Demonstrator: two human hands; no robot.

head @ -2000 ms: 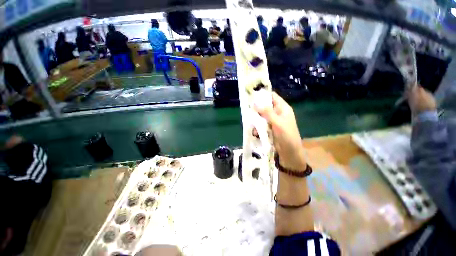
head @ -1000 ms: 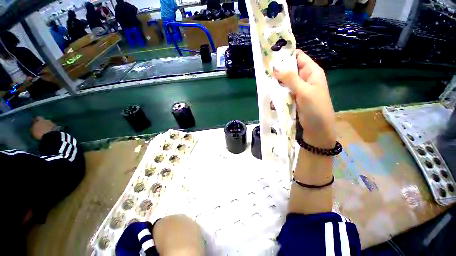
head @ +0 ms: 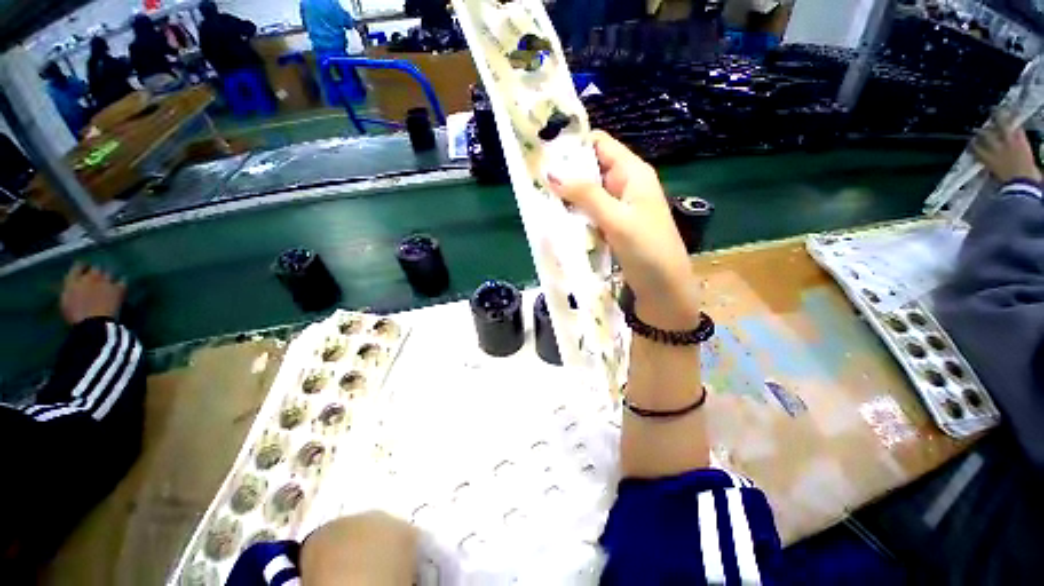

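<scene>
My right hand [head: 627,212] pinches a long white sticker sheet [head: 555,235] with round cut-outs, held up and tilted, its top past the picture's upper edge. My left hand [head: 361,552] shows only its back or wrist at the bottom edge; its fingers are out of the picture. A black cylindrical housing [head: 498,318] stands open end up left of the strip. Another is partly hidden behind the strip. Stacked white sheets [head: 481,452] with faint round cuts lie in front of me. A holed tray [head: 307,418] lies on their left.
The green conveyor belt [head: 366,243] crosses beyond the board [head: 790,389]. Housings stand on it at left [head: 307,278], centre-left [head: 422,266] and right of my hand [head: 690,220]. Neighbours' arms reach in at both sides. Another holed tray [head: 933,372] lies right. Dark glossy packs lie beyond.
The strip leans more to the left at its top. The view has shifted, and a housing on the belt now shows right of my right hand. The right neighbour's hand holding a white strip has come into view.
</scene>
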